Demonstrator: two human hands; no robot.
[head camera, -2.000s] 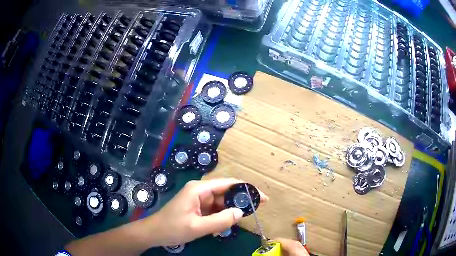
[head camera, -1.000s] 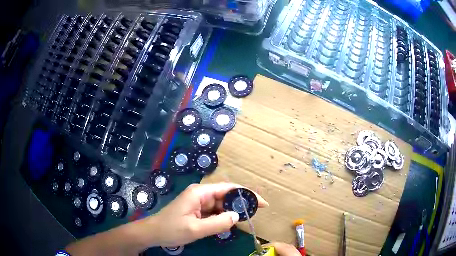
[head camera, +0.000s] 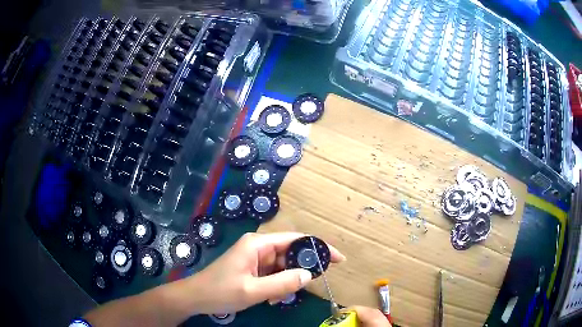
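My left hand (head camera: 246, 271) holds a round black disc part (head camera: 300, 254) with a grey centre between thumb and fingers, over the lower left edge of the cardboard. My right hand (head camera: 371, 317), cut off by the bottom edge, holds the yellow-handled scraper (head camera: 339, 319). Its thin metal shaft lies across the face of the disc, with the tip near the upper rim. Other loose black discs (head camera: 285, 150) with pale centres lie on the mat left of the cardboard.
Cardboard sheet (head camera: 357, 166) bears crumbs, silvery rings (head camera: 469, 198), a brush (head camera: 383, 299) and a slim metal tool (head camera: 440, 297). A full blister tray (head camera: 220, 105) stands left, a part-filled one (head camera: 383, 86) at upper right. Blue-handled pliers (head camera: 540, 297) lie far right.
The scraper's shaft tip has shifted slightly over the disc's face, towards the upper rim since one second ago. The left hand still holds the disc in nearly the same place.
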